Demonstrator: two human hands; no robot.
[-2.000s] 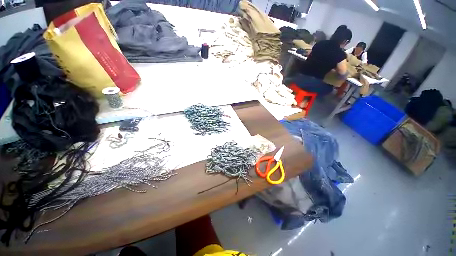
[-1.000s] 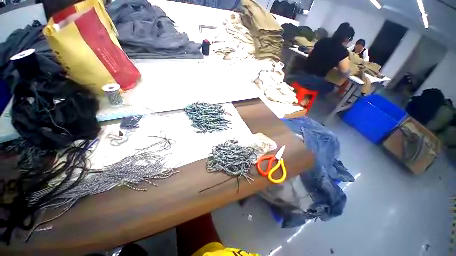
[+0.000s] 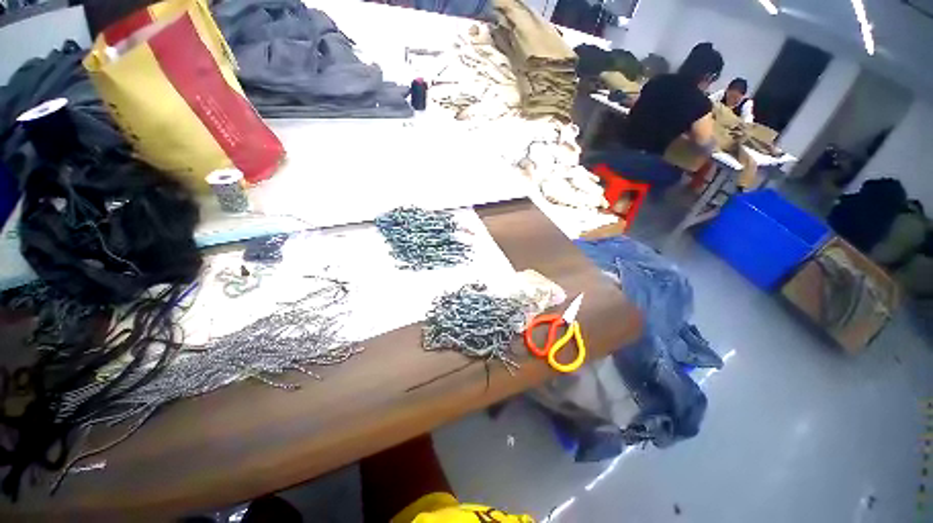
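Neither of my hands is in the picture. Loose cut cords (image 3: 220, 366), grey with white fleck, lie fanned over the white sheet (image 3: 394, 301) and the brown table edge. Two curly grey-green cord heaps lie to the right, one on the sheet (image 3: 423, 238) and one nearer the front edge (image 3: 471, 321). Scissors (image 3: 554, 339) with one orange and one yellow handle loop lie beside the nearer heap, blades pointing away. Black cords (image 3: 41, 409) lie in a tangle at the left. A small dark cluster (image 3: 266, 247) lies at the sheet's back edge.
A yellow and red bag (image 3: 189, 97) stands back left beside a grey-wound spool (image 3: 227, 191) and black plastic bag (image 3: 107, 230). Denim (image 3: 660, 358) hangs by the table's right end. Beyond are a blue crate (image 3: 762, 237), an open box, a red stool and two people.
The view has shifted very slightly. The dark cluster on the sheet looks slightly different in shape, but blur leaves this unclear. The cords, heaps and scissors stay in place.
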